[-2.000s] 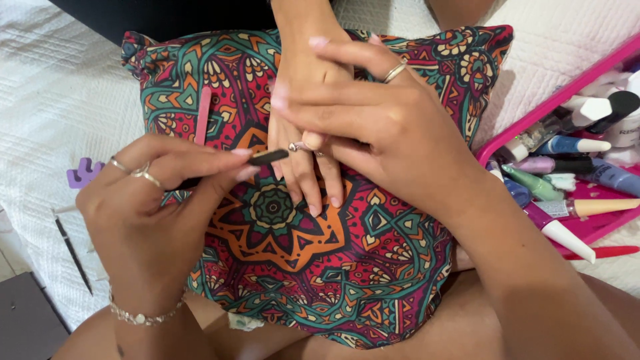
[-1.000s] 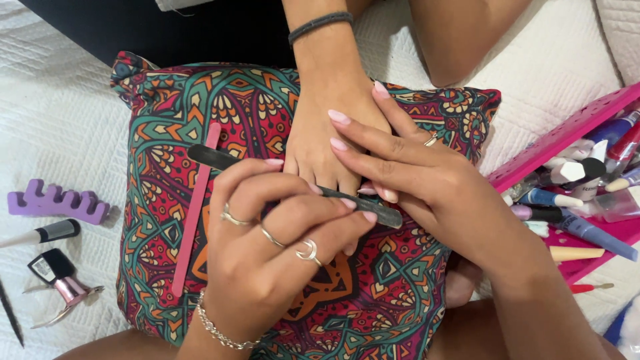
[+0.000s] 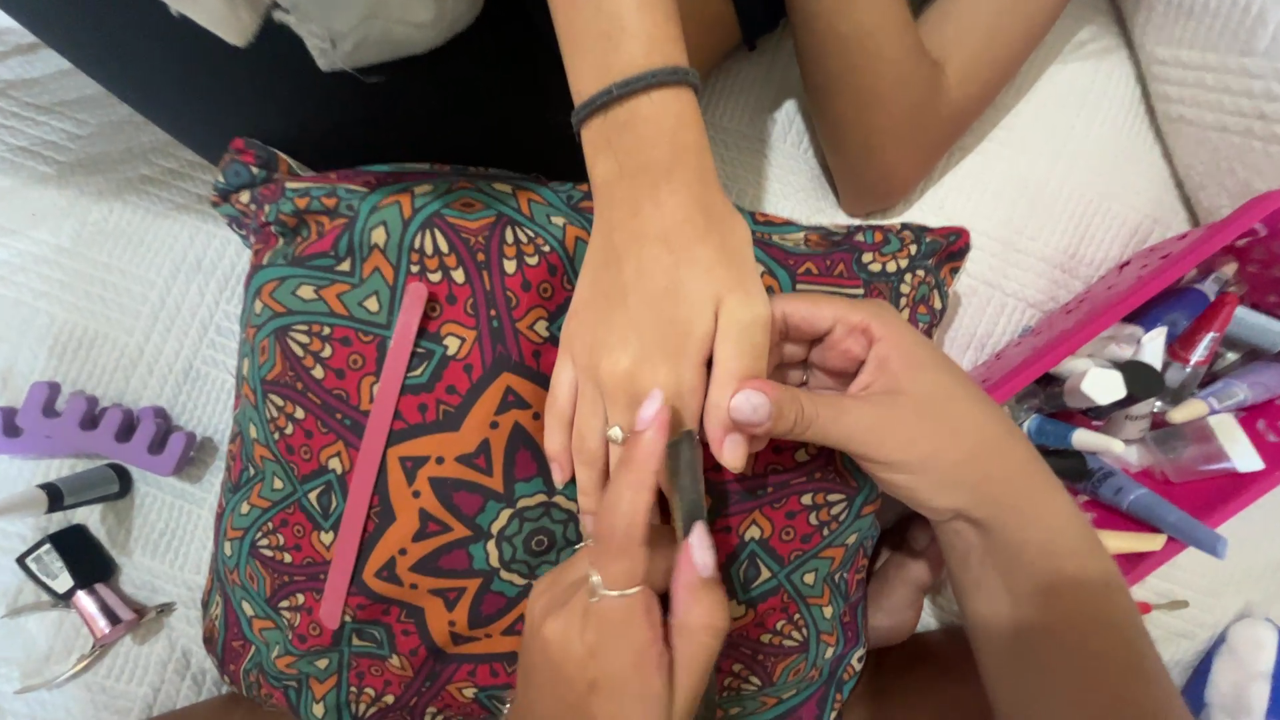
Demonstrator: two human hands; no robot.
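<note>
My left hand [image 3: 620, 610] holds a dark metal nail tool [image 3: 687, 480] between thumb and fingers, its flat end beside the other person's fingers. That person's hand [image 3: 650, 310], with a ring and a dark hair tie at the wrist, lies palm down on a patterned cushion [image 3: 800, 650]. My right hand [image 3: 870, 410] grips the thumb side of that hand, my thumb close to its thumb tip. A pink nail file [image 3: 375, 455] rests on the cushion to the left of both hands.
A pink basket [image 3: 1120, 310] of nail polish bottles and tubes stands at right. On the white quilt [image 3: 150, 270] at left lie a purple toe separator [image 3: 95, 428], a black-capped polish bottle [image 3: 75, 570], metal nippers [image 3: 75, 668] and a dark-ended tool [image 3: 85, 490]. Cotton in blue packaging [image 3: 1235, 670] is lower right.
The tool in my left hand has swung from lying across the other person's fingers to pointing away from me. My right hand has shifted from the back of their hand to its thumb side.
</note>
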